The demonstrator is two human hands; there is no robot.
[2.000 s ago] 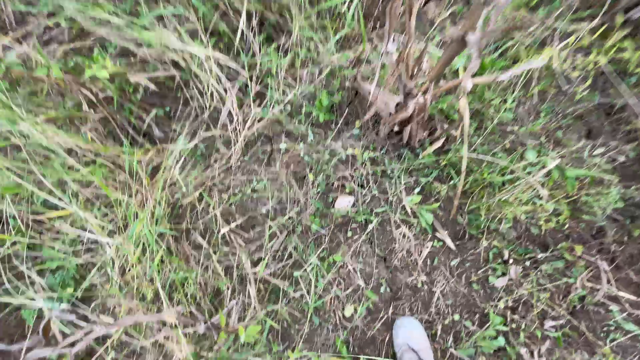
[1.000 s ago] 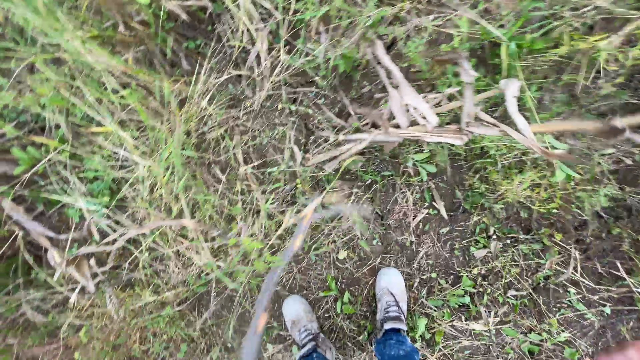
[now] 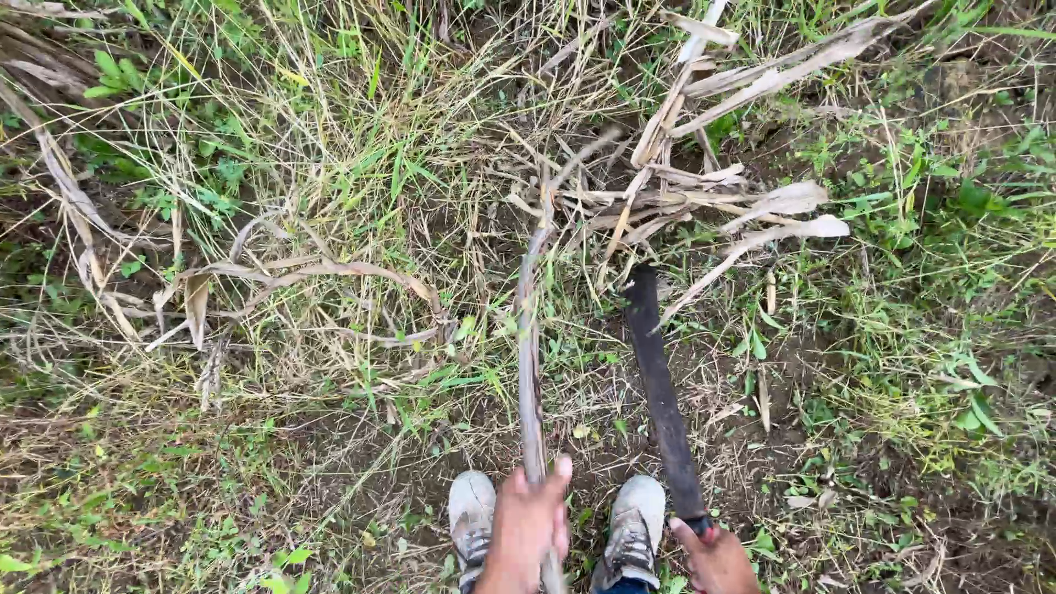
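Note:
My left hand (image 3: 528, 521) is closed around a forked wooden stick (image 3: 530, 346), which points away from me over the grass. In my right hand (image 3: 716, 561) is the red handle of a machete (image 3: 667, 404). Its dark blade points forward, and the tip reaches the edge of a clump of dry corn stalks and husks (image 3: 660, 198). The stick's forked end lies just left of that clump; whether they touch I cannot tell.
Both my shoes, the left (image 3: 473, 511) and the right (image 3: 637, 516), stand on soil with low weeds. Dry curled leaves (image 3: 355, 268) lie among tall grass on the left. Green weeds (image 3: 982, 404) grow on the right.
Both hands and the machete have come into full view. The stick has swung from a slant to nearly straight ahead. The view has shifted.

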